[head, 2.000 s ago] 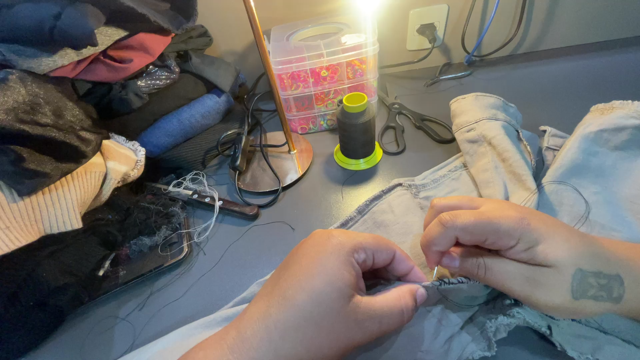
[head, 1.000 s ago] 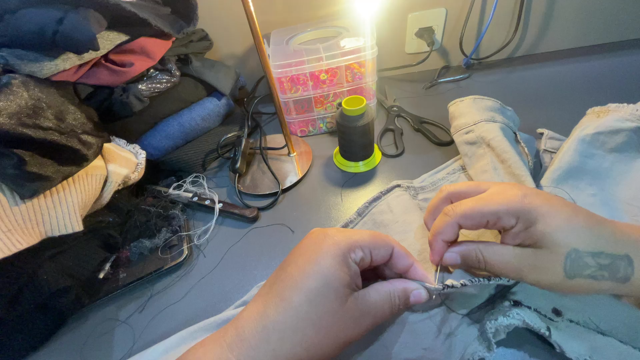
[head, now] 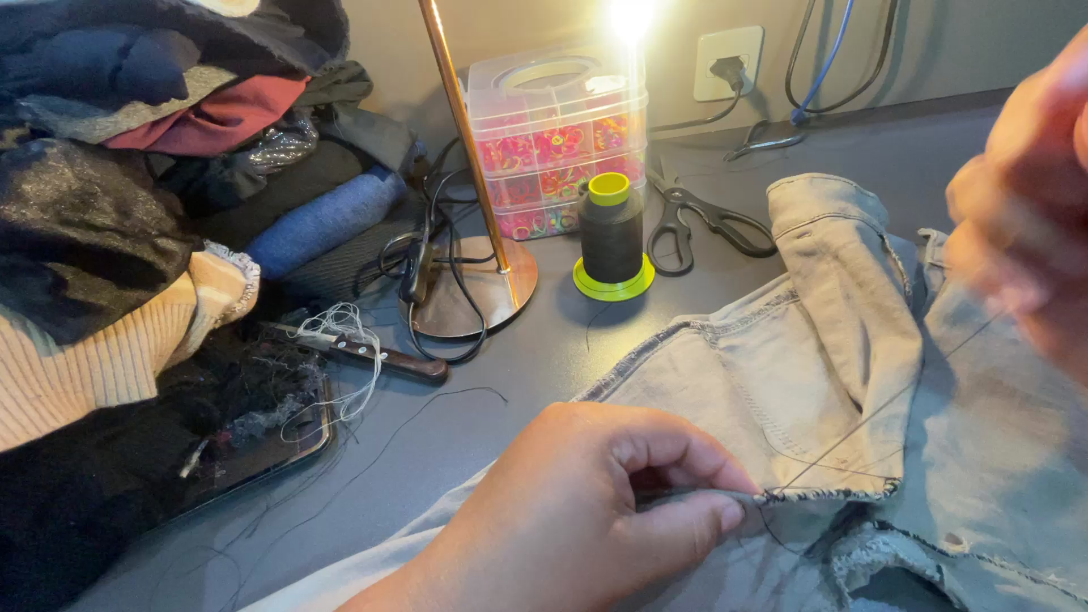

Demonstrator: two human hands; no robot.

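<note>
Light-coloured denim lies at the lower right, with dark stitches along a folded edge. My left hand pinches that edge between thumb and forefinger at the end of the stitching. A dark thread runs taut from the edge up to my right hand, which is raised at the right edge of the view and blurred. Its fingers are closed around the thread's end; a needle cannot be made out there. A cone of dark thread on a lime-green base stands beyond the denim.
Black-handled scissors lie beside the cone. A clear plastic case of colourful small pieces stands behind a copper lamp stand with a round base. Piled clothes, a wooden-handled knife and loose pale thread are at the left.
My right hand has moved from the denim edge up and to the right, drawing a length of thread taut. My left hand still pinches the edge.
</note>
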